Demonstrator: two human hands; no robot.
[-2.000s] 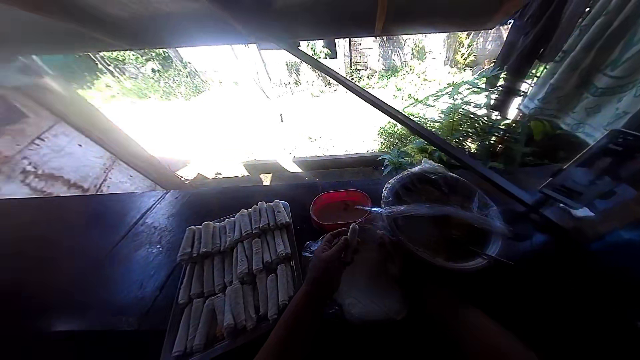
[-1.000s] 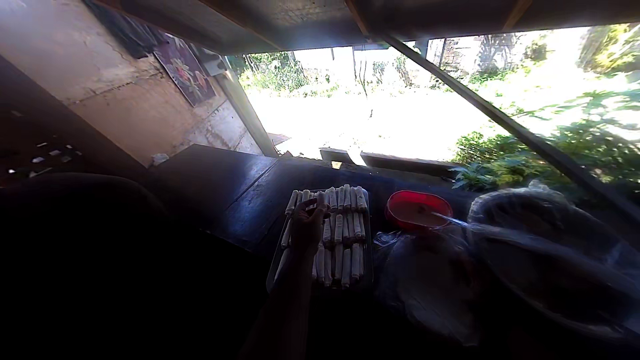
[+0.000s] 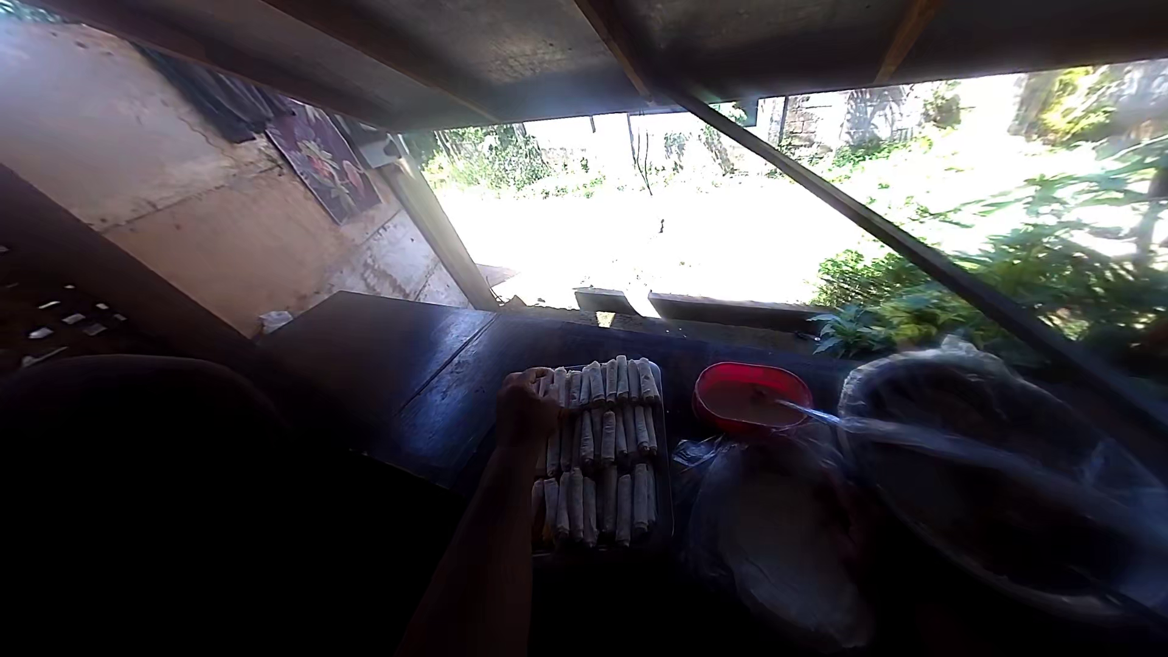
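Note:
Rows of pale rolled wrappers, like spring rolls (image 3: 609, 436), fill a tray (image 3: 668, 493) on the dark table. My left hand (image 3: 529, 401) is at the tray's far left corner, its fingers curled at the end of the back row; whether a roll is between them cannot be told. Right of the tray stands a red tub (image 3: 753, 398) of brownish contents with a utensil handle (image 3: 808, 412) leaning out. Nearer me lies a pale stack of wrappers in clear plastic (image 3: 785, 547). A big basin (image 3: 967, 474) partly covered by plastic film is at the right. My right hand is not visible.
The dark tabletop (image 3: 438, 356) runs to the left of the tray. A slanting wooden brace (image 3: 839, 201) crosses the opening above the tub and basin. A low overhang (image 3: 511, 55) is overhead, a wall (image 3: 228, 219) stands at left, and leafy plants (image 3: 1004, 265) grow beyond.
The view has swung left. My left hand was beside the red tub at first, then over the back rolls; now it is at the tray's far left corner.

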